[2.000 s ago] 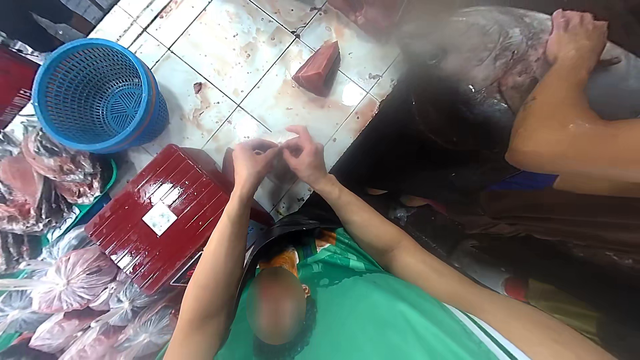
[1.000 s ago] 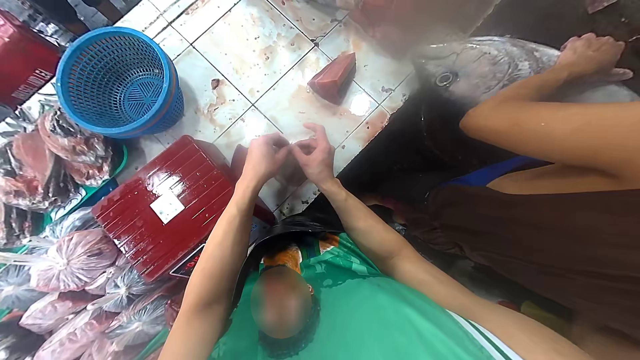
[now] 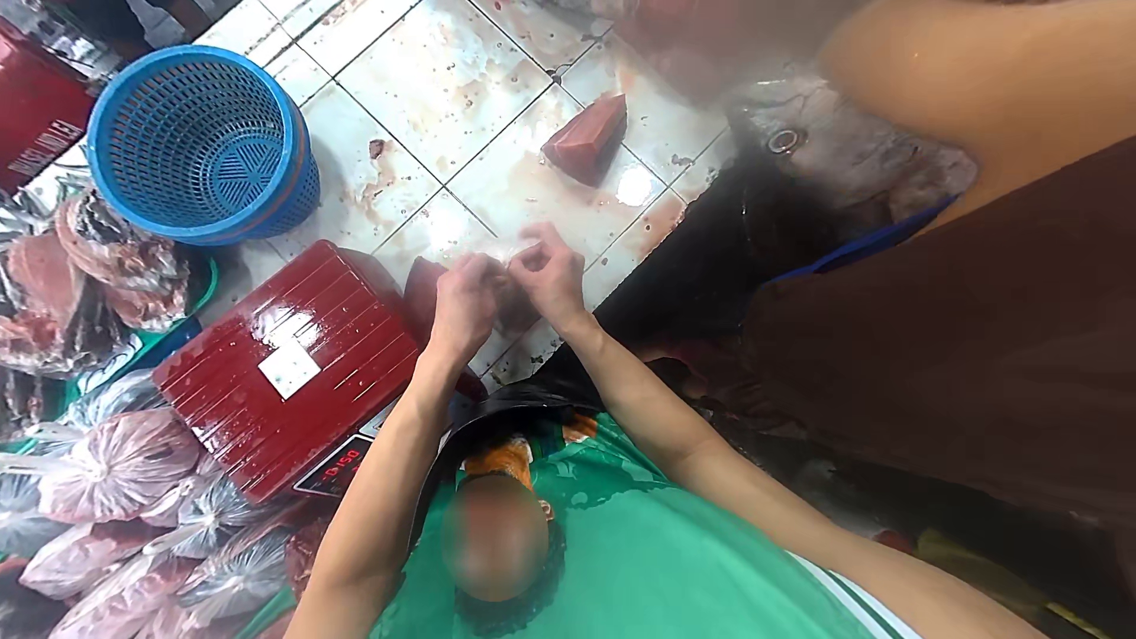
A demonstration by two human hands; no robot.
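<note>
My left hand (image 3: pixel 468 297) and my right hand (image 3: pixel 548 273) meet at the fingertips over the white tiled table. The fingers are pinched at something too small and blurred to make out, perhaps clear plastic. Dark red meat (image 3: pixel 424 286) shows beneath and beside my left hand, partly hidden by it. A wedge-shaped block of red meat (image 3: pixel 587 140) lies on the tiles beyond my right hand. Left of my hands is a digital scale (image 3: pixel 335 468) with a ribbed dark red platform or upturned tray (image 3: pixel 288 368) over it.
A blue perforated plastic basket (image 3: pixel 202 146) stands at the upper left. Tied plastic bags of meat (image 3: pixel 120 466) and larger meat pieces (image 3: pixel 49 297) lie at the left. At the right, a co-worker's bare arm (image 3: pixel 994 98) reaches across a large fish (image 3: pixel 852 142). Wet tiles (image 3: pixel 426 98) carry reddish stains.
The co-worker's arm has moved over the fish, and its hand, visible earlier, is out of sight. My hands stay together at the fingertips. The view has shifted slightly.
</note>
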